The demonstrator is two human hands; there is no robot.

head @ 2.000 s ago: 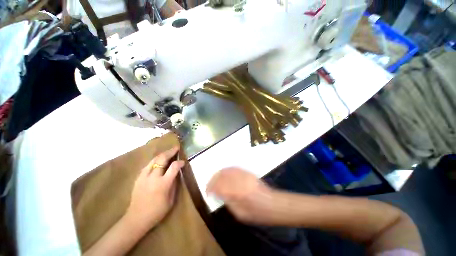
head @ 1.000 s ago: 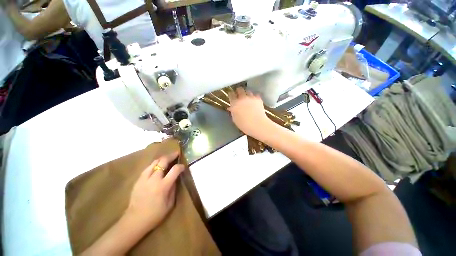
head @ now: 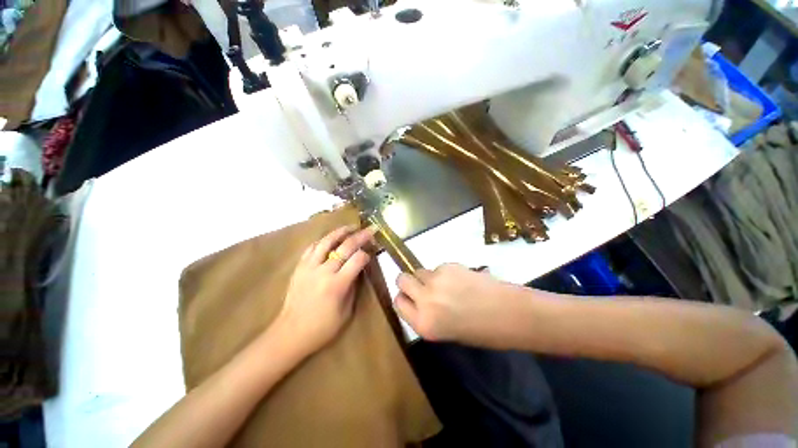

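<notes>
A tan-brown fabric panel (head: 254,289) lies on the white table, its top corner at the presser foot (head: 360,191). My left hand (head: 331,284) rests on the panel near its right edge, fingertips close to the foot and touching the upper end of a metal zipper (head: 395,247). My right hand (head: 429,302) is closed on the zipper's lower end. The zipper runs from the foot toward my right hand, beside the panel's right edge. A zipper bundle (head: 499,179) lies fanned on the machine bed under the arm.
The white sewing machine (head: 472,61) spans the top. Thread snips (head: 627,136) with a dark cord lie at right. A blue bin (head: 744,92) and a grey-olive cloth pile (head: 744,214) are at far right. Dark cloth (head: 131,114) and brown cloths (head: 24,289) are at left.
My right hand has moved from the zipper bundle back to the panel's right edge, now with one zipper in it. My left hand stays on the panel. The camera view has shifted.
</notes>
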